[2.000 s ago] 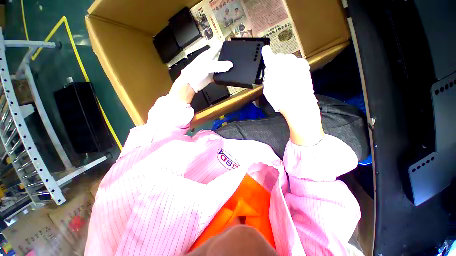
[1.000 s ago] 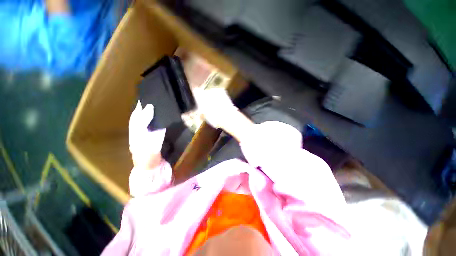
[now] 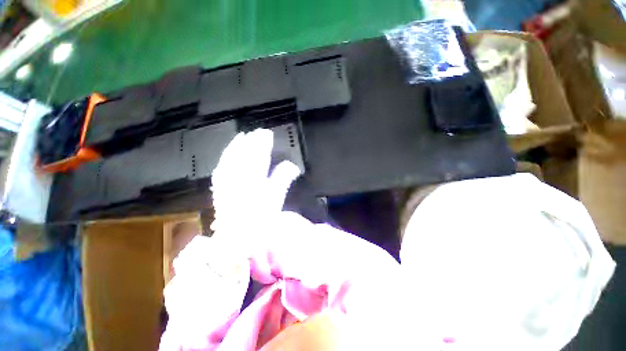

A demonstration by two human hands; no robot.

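Black-grey flat enclosures lie in two overlapping rows on the black bench [image 3: 384, 144], rows of small dots near their edges. My right hand [image 3: 248, 171], in a white glove, is over the right end of the near row, its thumb and fingers apart. It partly covers the end enclosure [image 3: 283, 142]; no grip on it shows. The far row ends in another enclosure [image 3: 321, 86]. My left hand [image 3: 206, 274] is low in the picture, overexposed and blending with the sleeve; its fingers and anything in them cannot be made out.
An orange-rimmed bin [image 3: 88, 130] with dark parts stands at the bench's left end. Clear plastic [image 3: 429, 51] and a dark block [image 3: 461, 106] lie at the right end. The brown carton [image 3: 123, 281] is at lower left. A large white covered object [image 3: 508, 264] and cartons [image 3: 549, 89] are at right.
The view has turned from the carton to the bench. The enclosure seen between my hands over the carton is no longer visible there. My right hand is now over the bench; my left is lower.
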